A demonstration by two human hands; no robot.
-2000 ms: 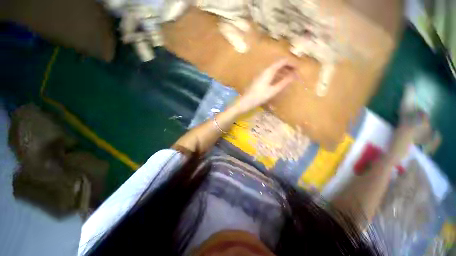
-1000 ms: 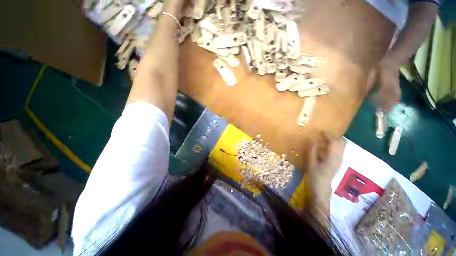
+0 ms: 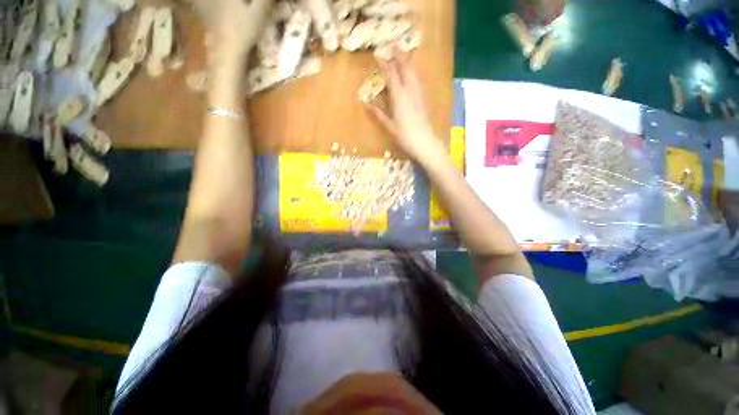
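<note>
My left hand [image 3: 232, 28] is blurred near the top edge, over the cream housings; whether it holds one cannot be told. My right hand [image 3: 407, 101] is on the brown board [image 3: 316, 113] with its fingers apart, at the right end of the heap of housings [image 3: 296, 44]. A separate housing [image 3: 372, 87] lies beside its thumb and fingertips. The small round inserts [image 3: 365, 185] lie in a loose pile on the yellow and grey printed sheet [image 3: 298, 190] near my body.
Whitish plastic with housings [image 3: 24, 97] is at far left. A clear bag of inserts [image 3: 583, 158] lies on a white printed sheet [image 3: 486, 101] at right. Several housings [image 3: 613, 76] are spaced on the green surface. Another person's hand [image 3: 544, 10] is at the top edge.
The view has turned, so the board now lies straight ahead. My right hand has moved from beside the insert pile to the heap's right end. My left hand remains over the housings.
</note>
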